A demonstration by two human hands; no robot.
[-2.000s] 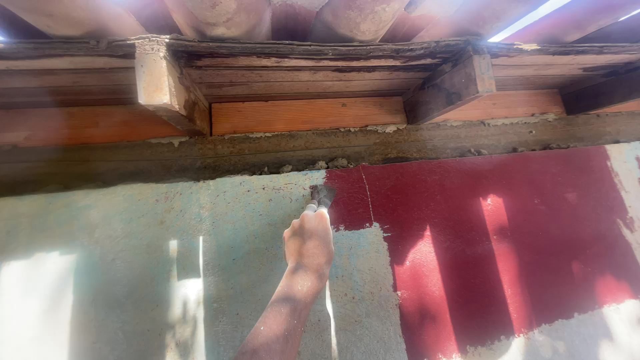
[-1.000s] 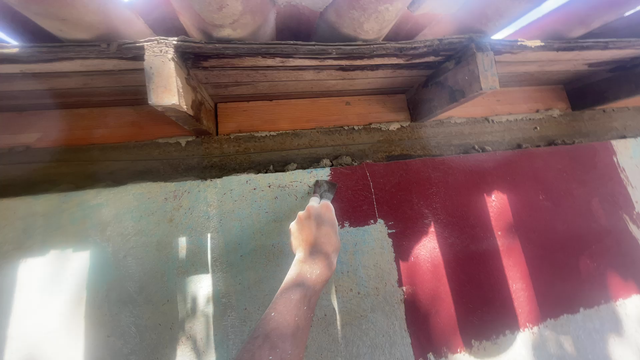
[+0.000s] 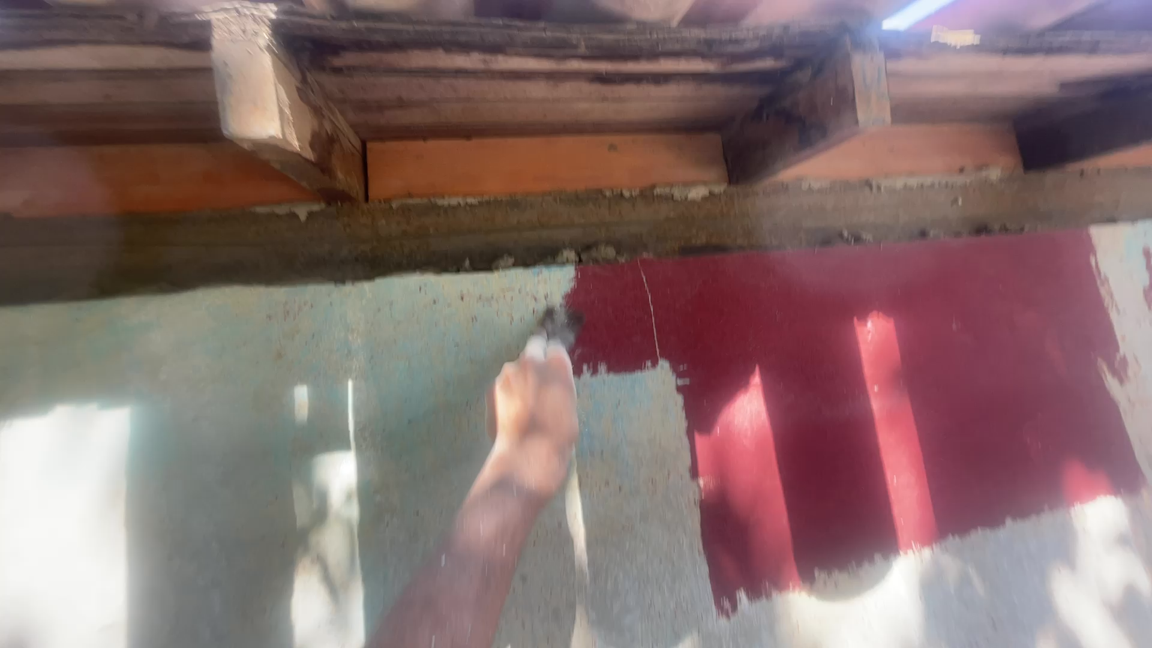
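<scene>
My left hand reaches up from the bottom of the head view, its fingers closed on a small paintbrush. The brush has dark bristles and a pale part by my fingers; motion blurs it. Its bristles are at the left edge of the dark red paint, a little below the top of the wall. To the left, the wall is a worn, pale green-grey. Below the narrow upper strip of red, the wall is pale too, and the red has a ragged lower edge. My right hand is out of view.
A rough concrete ledge runs along the top of the wall. Above it, wooden rafter ends stick out under the roof, with orange boards between them. A thin crack crosses the red. Bright sun patches lie on the wall.
My left hand, still gripping the brush, has moved slightly down along the left edge of the red paint. The view has shifted a little.
</scene>
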